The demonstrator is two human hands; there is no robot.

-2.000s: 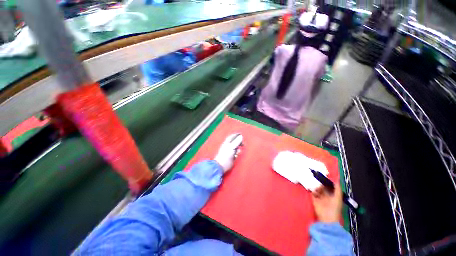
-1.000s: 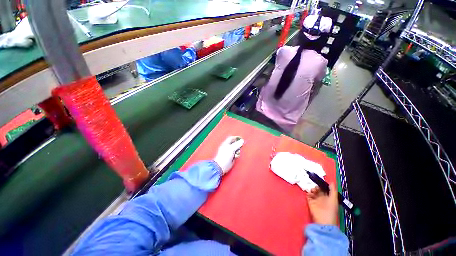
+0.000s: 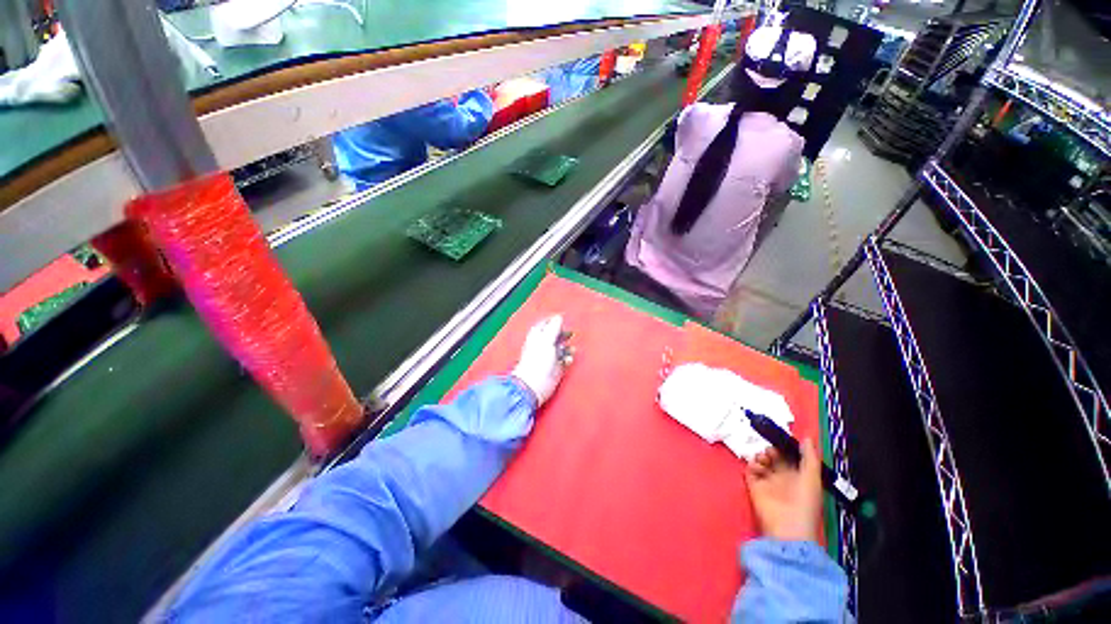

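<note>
My right hand (image 3: 786, 490), bare, holds a thick black pen-shaped tool (image 3: 780, 440) with a white label near its rear. The tool's tip points at a crumpled white cloth (image 3: 713, 405) on the right part of the red mat (image 3: 609, 488). My left hand (image 3: 542, 358), in a white glove, rests at the mat's left side, fingers partly curled. No object shows clearly in it, and its palm side is hidden. No circuit board lies on the mat.
The green conveyor (image 3: 353, 287) runs along the left, carrying green boards (image 3: 456, 232). A red-wrapped post (image 3: 244, 311) stands beside it. A person in pink (image 3: 713, 201) sits ahead, beyond the mat. Wire racks with black shelves (image 3: 908, 451) stand close at the right.
My left hand has moved slightly left and away from me along the mat. My right hand keeps the tool over the cloth, almost unmoved.
</note>
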